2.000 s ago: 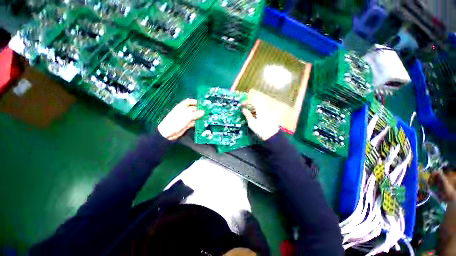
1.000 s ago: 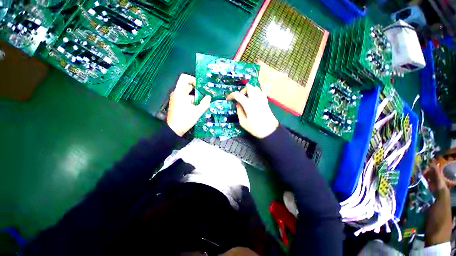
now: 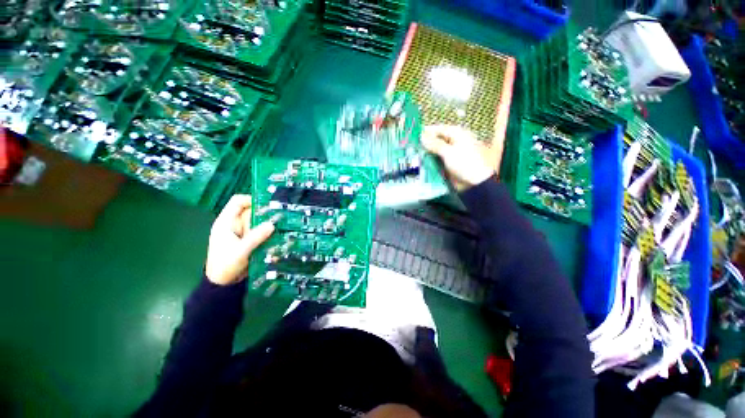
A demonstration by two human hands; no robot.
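My left hand (image 3: 230, 243) holds a green circuit board (image 3: 313, 233) by its left edge, thumb on top. The board carries dark slots and white and silver parts. A second green circuit board (image 3: 376, 147), blurred, is beyond it and to the right. My right hand (image 3: 459, 155) is at that board's right edge, fingers bent; the fingertips seem to grip the board, though blur hides the contact. The black ribbed rack (image 3: 429, 251) lies crosswise under and right of the nearer board.
A component tray (image 3: 451, 84) with rows of small yellow parts lies beyond my right hand. Board stacks stand at left (image 3: 192, 98) and right (image 3: 555, 167). A blue bin (image 3: 603, 220) holds wired boards (image 3: 645, 245). A red object (image 3: 499, 374) is low at right.
My hands have moved apart. Two separate boards now show, the nearer one in my left hand, lower and further left. My right hand has moved right with the other board. The view has shifted.
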